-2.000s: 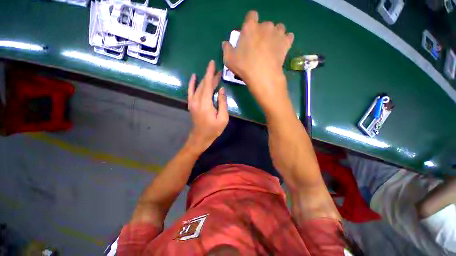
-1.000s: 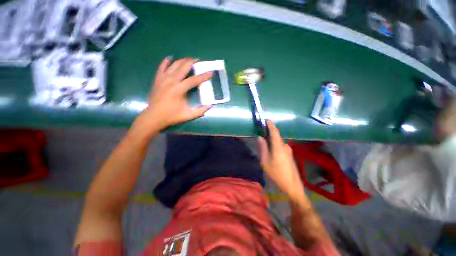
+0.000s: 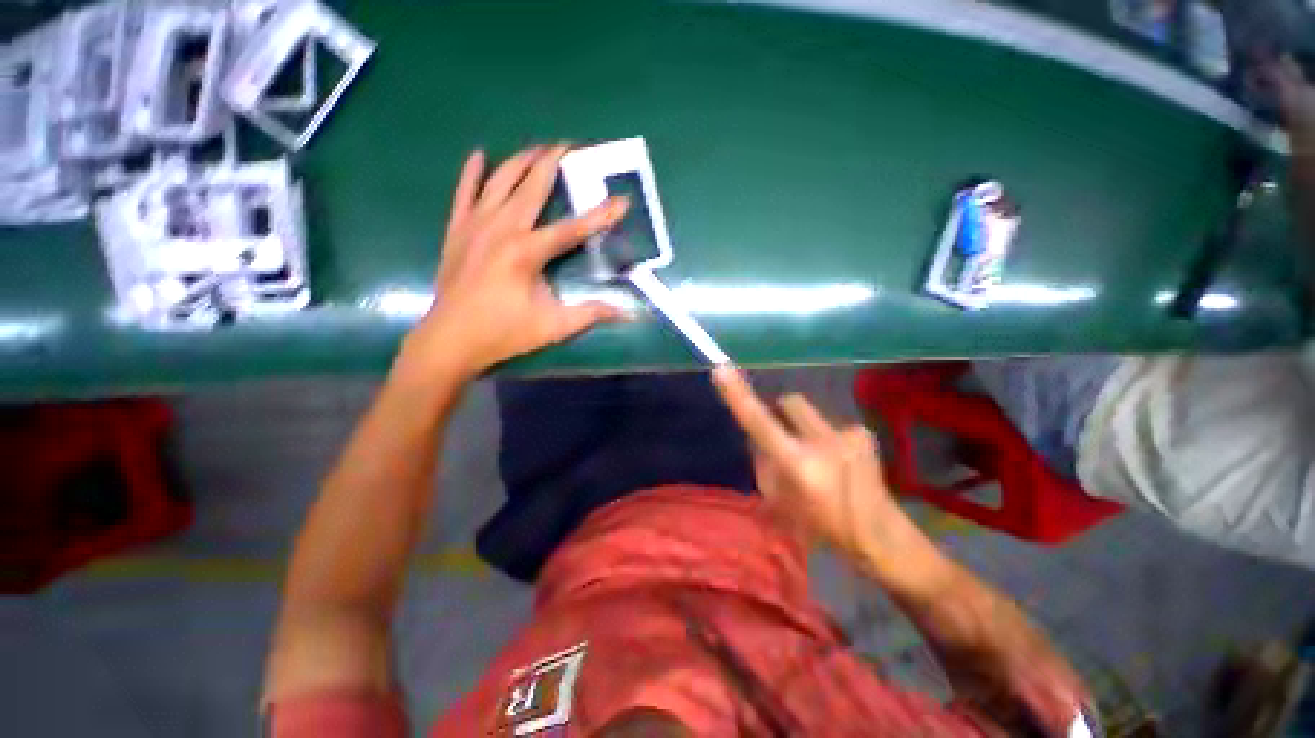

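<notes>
A white unit with a dark window [image 3: 655,205] lies on the green bench in front of me. My left hand [image 3: 502,267] holds its left side, fingers spread, with one finger across the window. My right hand [image 3: 811,459] grips the mallet near the bench's front edge. The mallet's silver shaft [image 3: 681,319] slants up-left to the unit's lower edge. Its head is at the unit's lower part, but dark and hard to make out. Its grip is mostly hidden by my right hand.
White front frames [image 3: 202,238] lie in overlapping piles at left. An open unit with a blue part [image 3: 975,245] lies on the bench at right. Red stools [image 3: 995,469] stand below. Another person in a pale shirt [image 3: 1204,447] is at right. A pale rail [image 3: 1010,36] runs behind.
Since one second ago, the mallet has swung left from beside the unit to its lower edge, in my right hand. My left hand stays on the unit. Earlier, the mallet lay unheld.
</notes>
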